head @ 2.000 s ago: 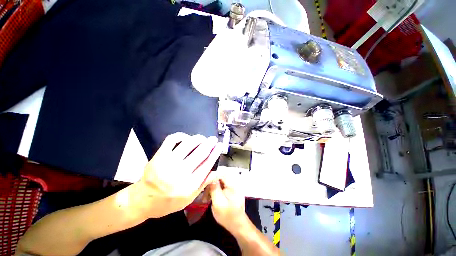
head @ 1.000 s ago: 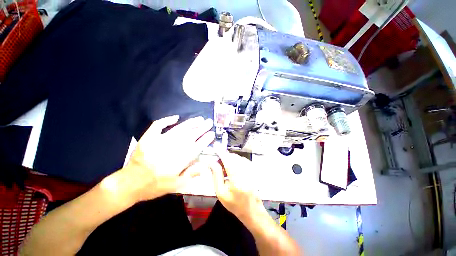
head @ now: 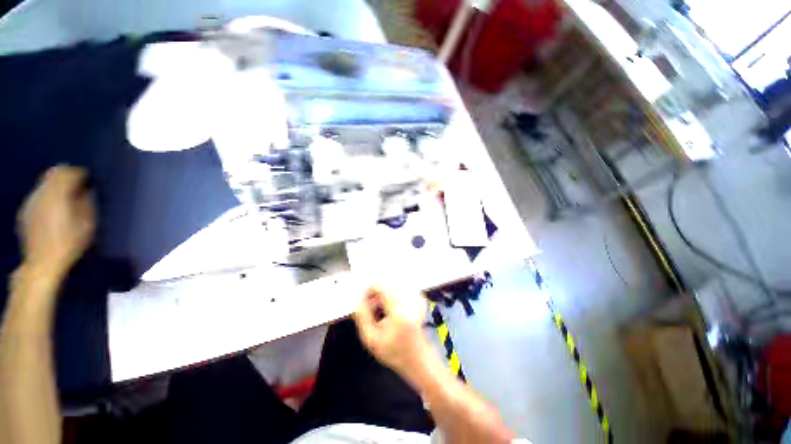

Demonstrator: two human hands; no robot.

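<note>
The picture is blurred. A large dark fabric piece (head: 173,195) covers the left of the white table (head: 217,316), its right edge beside the needle area of the overlock machine (head: 369,108). My left hand (head: 59,217) is at the far left, blurred, with its fingers curled on the dark fabric, which hangs past the table's edge below it. My right hand (head: 390,325) is at the table's front edge, below the machine, fingers curled together; no cloth shows in it. The presser foot is too blurred to make out.
A white-faced phone (head: 466,218) lies on the right end of the table over a small dark scrap (head: 490,227). Dark trimmings (head: 464,295) are beneath the front edge. A pale tub (head: 130,17) stands behind; a metal frame (head: 555,173) is to the right.
The view has swung to the right. My left hand has moved away from the needle, left across the fabric. My hands are now far apart. The fabric's lower edge lies differently, with more bare table showing.
</note>
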